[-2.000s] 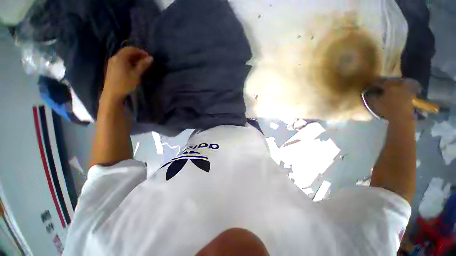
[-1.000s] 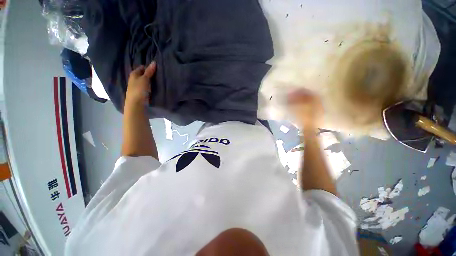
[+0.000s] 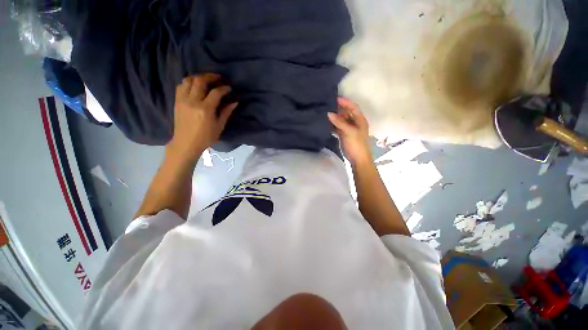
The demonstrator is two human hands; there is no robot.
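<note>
A dark navy-charcoal garment (image 3: pixel 277 71) lies wrinkled on the padded table in front of me. My left hand (image 3: pixel 203 113) rests on its lower middle part with fingers bent on the cloth; whether it pinches the cloth is not clear. My right hand (image 3: pixel 351 129) is at the garment's right edge, fingers slightly curled and apart, with the fingertips at or near the cloth. The steam iron (image 3: pixel 525 129) with its orange-tan wooden handle (image 3: pixel 562 135) stands at the right, out of my hands.
The off-white table cover (image 3: pixel 393 84) has a round brown scorch mark (image 3: pixel 478 61). A clear plastic bag (image 3: pixel 42 29) is at the upper left. A white striped machine surface (image 3: pixel 39 193) is at left. White scraps, a cardboard box (image 3: pixel 474 287) and a red stool (image 3: pixel 545 291) are on the floor.
My right hand has let go of the iron and moved left to the garment's right edge. My left hand has moved right over the cloth.
</note>
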